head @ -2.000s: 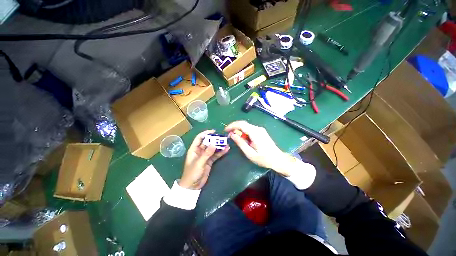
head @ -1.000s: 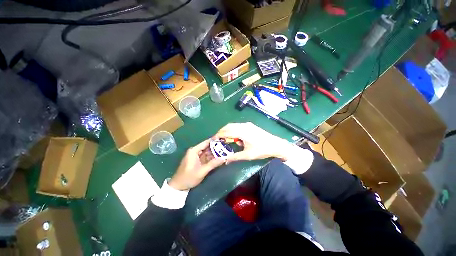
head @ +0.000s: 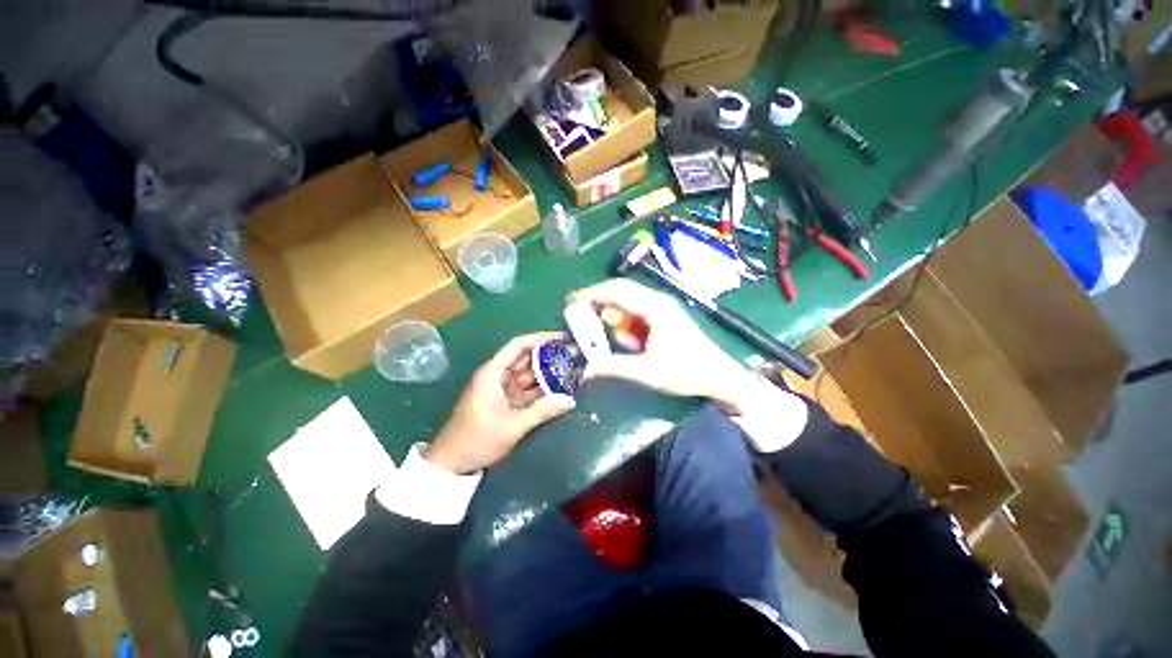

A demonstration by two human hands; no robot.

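My left hand [head: 495,409] holds a round device body [head: 559,368], dark blue inside with a white rim, its open face turned toward the right. My right hand [head: 656,345] holds a white cover [head: 587,332] between thumb and fingers, a little apart from the body. A red and yellow-orange thing [head: 627,327], perhaps a screwdriver handle, also shows in the right hand's palm. Both hands are above the bench's front edge. Details inside the body are too small to tell.
Clear cups [head: 411,351] and open cardboard boxes [head: 347,264] stand left of the hands. A hammer [head: 733,319], red-handled pliers [head: 787,257] and other tools lie beyond the right hand. A white paper [head: 332,472] lies at left. Cartons [head: 919,399] stand at right.
The white cover has come off the body and is now in my right hand. The body in my left hand has turned, showing its dark blue inside. The view has shifted slightly.
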